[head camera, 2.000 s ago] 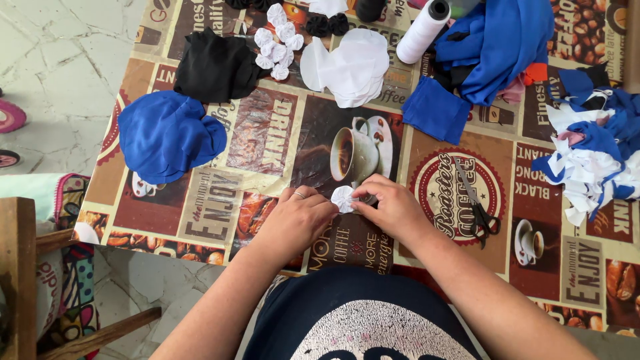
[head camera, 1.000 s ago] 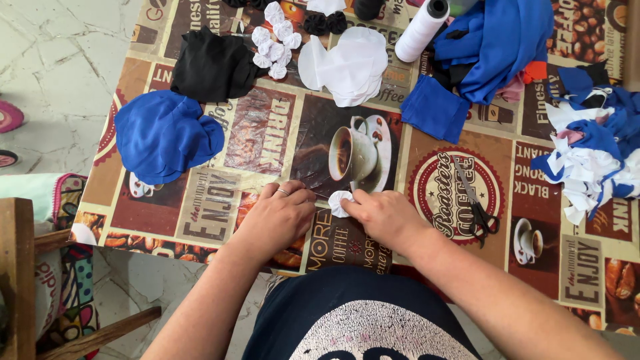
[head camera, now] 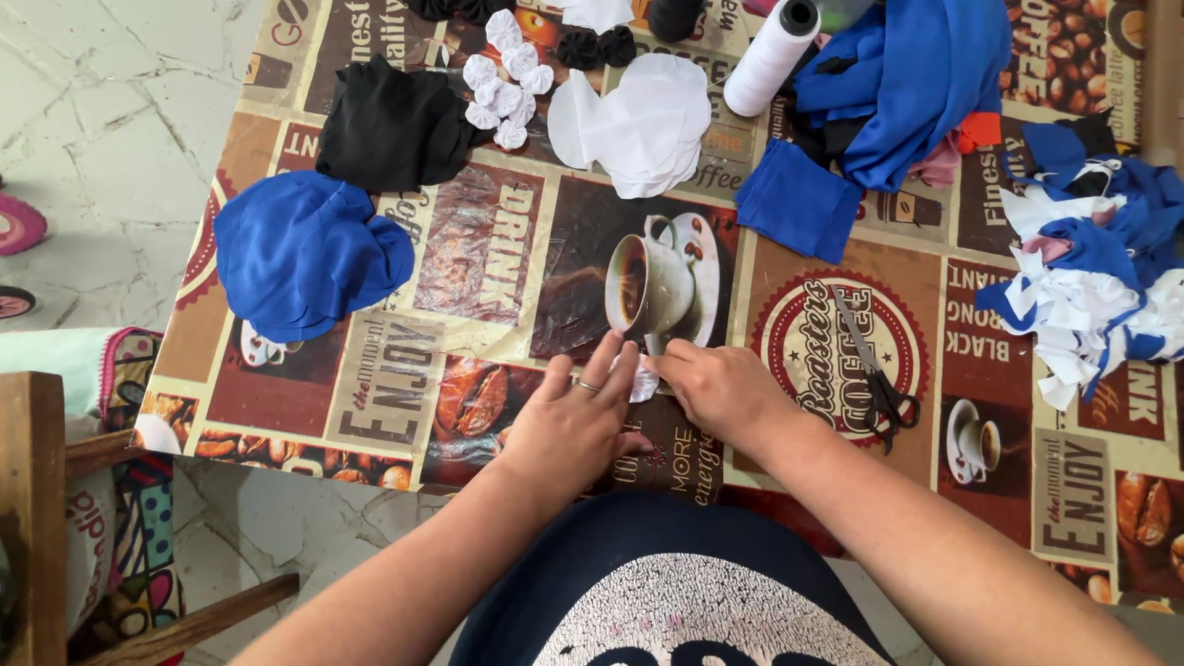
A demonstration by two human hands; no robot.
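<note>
A small white gathered fabric rosette lies on the printed tablecloth between my hands. My left hand rests over its left side with the fingers spread, a ring on one finger. At its right edge, my right hand has thumb and forefinger closed on the rosette's rim; whether a needle is there cannot be told. Further up are a cluster of white rosettes, black rosettes and a stack of white fabric circles. Blue fabric circles and black fabric pieces lie to the left.
Dark-handled scissors lie right of my right hand. A white thread cone, a black thread cone, folded blue fabric, a blue cloth heap and mixed scraps are beyond. A wooden chair stands at left.
My left hand has moved right onto the rosette, which lay beside my right hand a second ago. Two seconds ago both hands held the rosette.
</note>
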